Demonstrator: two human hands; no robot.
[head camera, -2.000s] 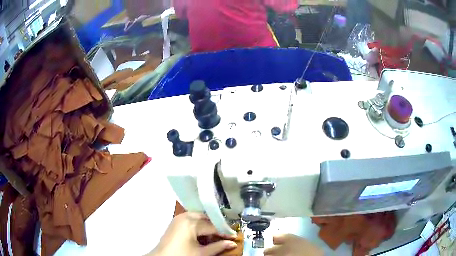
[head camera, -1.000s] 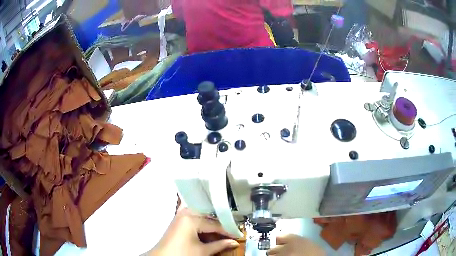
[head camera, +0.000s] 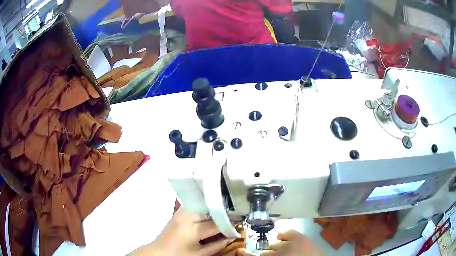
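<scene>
The white sewing machine head (head camera: 295, 130) covers the middle of the view. My left hand (head camera: 187, 237) is at the bottom, left of the needle area, with its fingers on a small rust-brown fabric piece (head camera: 239, 246). Most of that piece is hidden by my fingers and the machine. My right hand (head camera: 290, 245) is right of the needle area, cut off by the bottom edge; its fingertips are partly behind the machine parts, and I cannot tell if it holds fabric.
An open carton (head camera: 82, 55) at the left spills rust-brown pieces (head camera: 55, 130) over a larger pointed panel (head camera: 115, 172). More brown cloth (head camera: 357, 232) lies under the arm at right. A blue bin (head camera: 250, 67) and a person in red (head camera: 225, 22) are behind the machine.
The view has shifted slightly. My left hand stays at the fabric with its fingers slightly shifted. My right hand's fingers are a little higher and closer to the needle area.
</scene>
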